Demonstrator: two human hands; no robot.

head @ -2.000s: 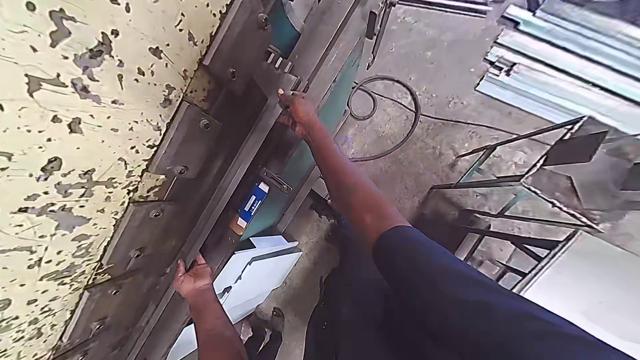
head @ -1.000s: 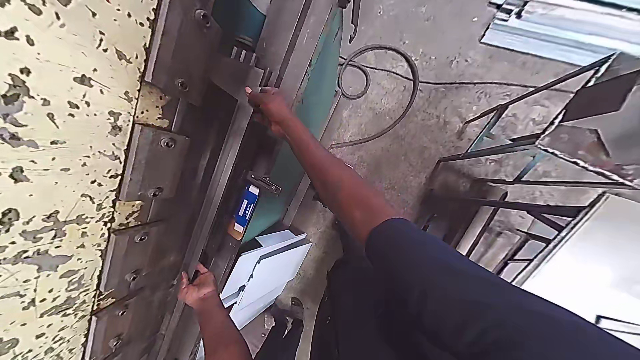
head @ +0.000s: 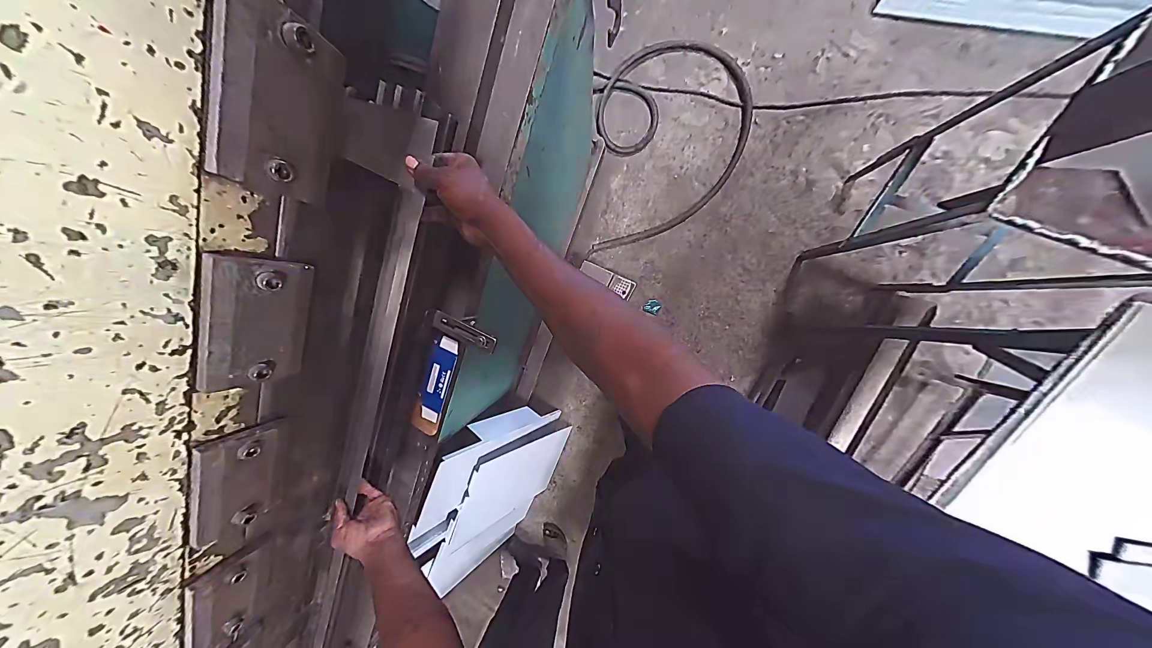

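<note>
A long, narrow metal strip (head: 389, 288) lies along the bed of a press brake, beneath its row of bolted upper clamps (head: 256, 319). My right hand (head: 454, 189) is at its upper end in the view, thumb and fingers closed on the edge beside a flat metal plate (head: 382, 135). Lower down, my left hand (head: 364, 526) pinches the strip's edge between thumb and fingers. Between the hands, a blue and white box (head: 439, 380) rests on the machine's front ledge, next to a small slotted metal bracket (head: 463, 330). The strip's far side is in shadow.
Bent white sheet-metal pieces (head: 495, 486) stand by the machine near my feet. A thick cable (head: 742, 117) loops over the concrete floor. Metal frames (head: 945, 238) and a white panel (head: 1071, 450) are at the right. The machine's worn cream face (head: 99, 315) fills the left.
The view has shifted and come closer to the machine. Both hands stay at the strip, and the fingers of my left hand look more curled than in the earliest frame.
</note>
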